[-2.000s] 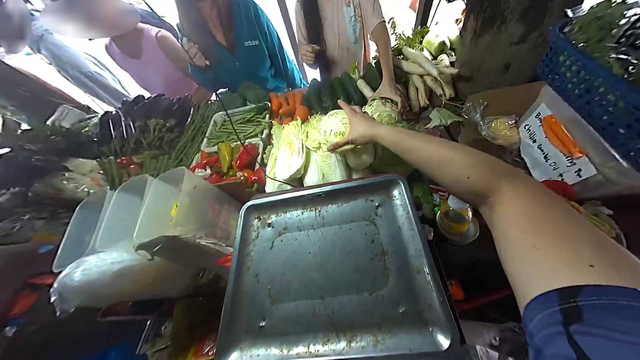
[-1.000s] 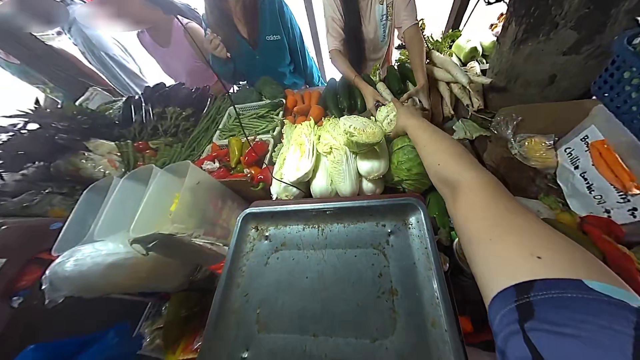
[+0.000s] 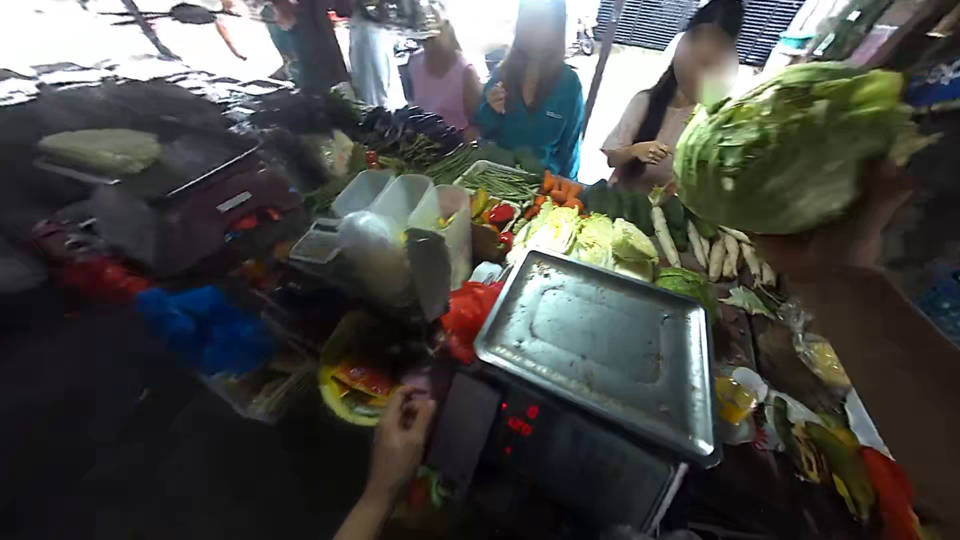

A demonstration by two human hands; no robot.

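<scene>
My right hand (image 3: 881,199) is raised at the right and holds up a large round green cabbage (image 3: 787,150), its fingers partly hidden behind the leaves. Low in the middle, my left hand (image 3: 407,424) is blurred, fingers curled, beside the dark body of a digital scale (image 3: 577,450); it seems to hold nothing. The scale's metal tray (image 3: 600,341) lies bare between the two hands. Just behind the tray sit napa cabbages (image 3: 592,240), with part of another green cabbage (image 3: 686,286) at their right.
Clear plastic bins (image 3: 401,202) and red plastic bags (image 3: 470,315) stand left of the tray. A blue plastic bag (image 3: 202,330) lies farther left. White radishes (image 3: 724,251) and carrots (image 3: 561,189) are at the back. Several people stand beyond the stall, one in a teal top (image 3: 536,120).
My right hand has moved from the piled vegetables to high at the right and now holds a green cabbage. My left hand has come into view. The view has swung left.
</scene>
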